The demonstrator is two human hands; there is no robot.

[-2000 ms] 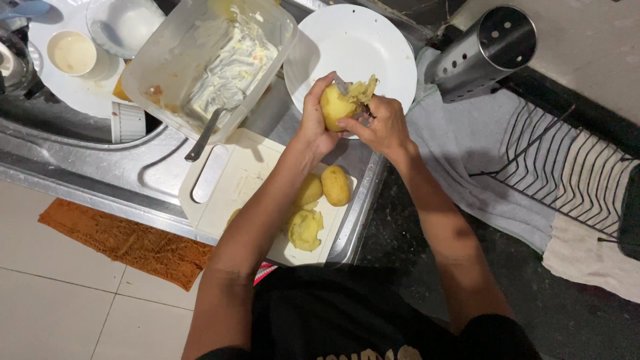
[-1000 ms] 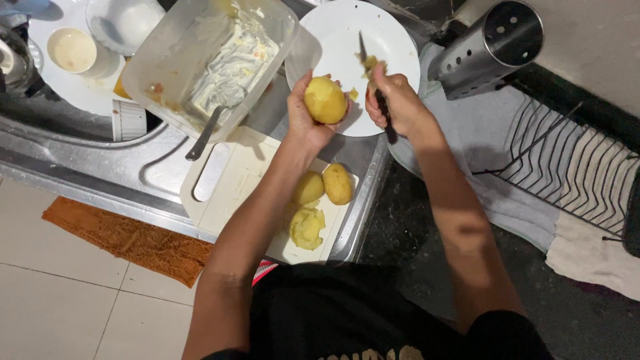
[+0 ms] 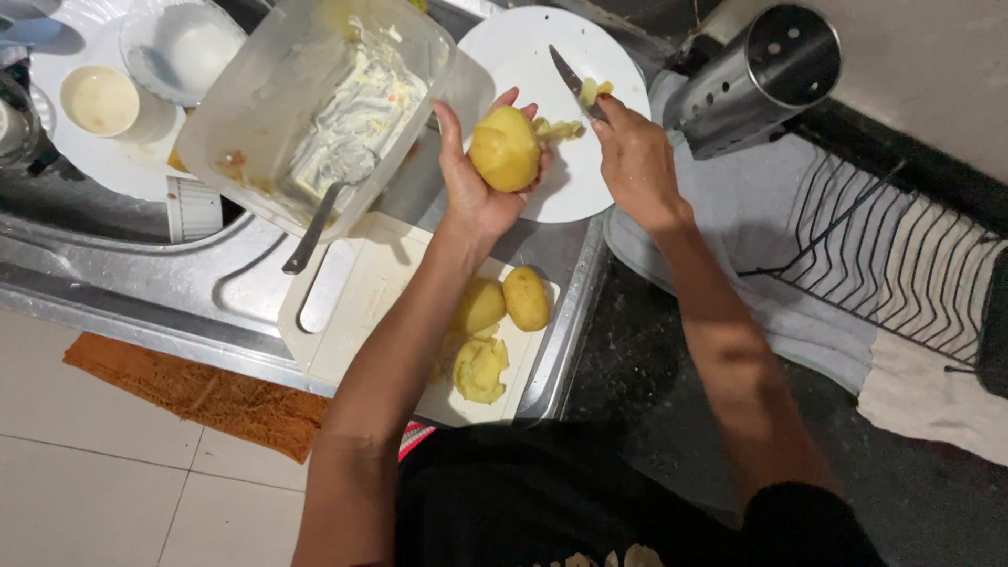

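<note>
My left hand (image 3: 484, 193) holds a yellow potato (image 3: 505, 150) in its upturned palm, over the near left rim of a white plate (image 3: 567, 193). In my right hand (image 3: 642, 165) is a knife (image 3: 565, 69), its blade above the plate with a bit of potato peel (image 3: 594, 90) on it. More peel scraps (image 3: 559, 130) are on the plate near the potato. Below my left wrist, a white cutting board (image 3: 378, 260) carries several potatoes: a whole one (image 3: 526, 298), another (image 3: 479, 307) beside it, and a broken, peeled one (image 3: 481, 370). My left forearm hides part of the board.
A smeared plastic container (image 3: 260, 118) with a spoon (image 3: 315, 228) stands left of my left hand. Stacked dishes and a cup (image 3: 100, 101) fill the sink area. At right are a perforated steel utensil holder (image 3: 732, 87) and a black wire rack (image 3: 874, 260) over cloths (image 3: 787, 315).
Two seconds ago both hands were together at the potato; now my right hand is apart from it, with the knife plainly visible. Peel scraps now show on the plate beside my left hand.
</note>
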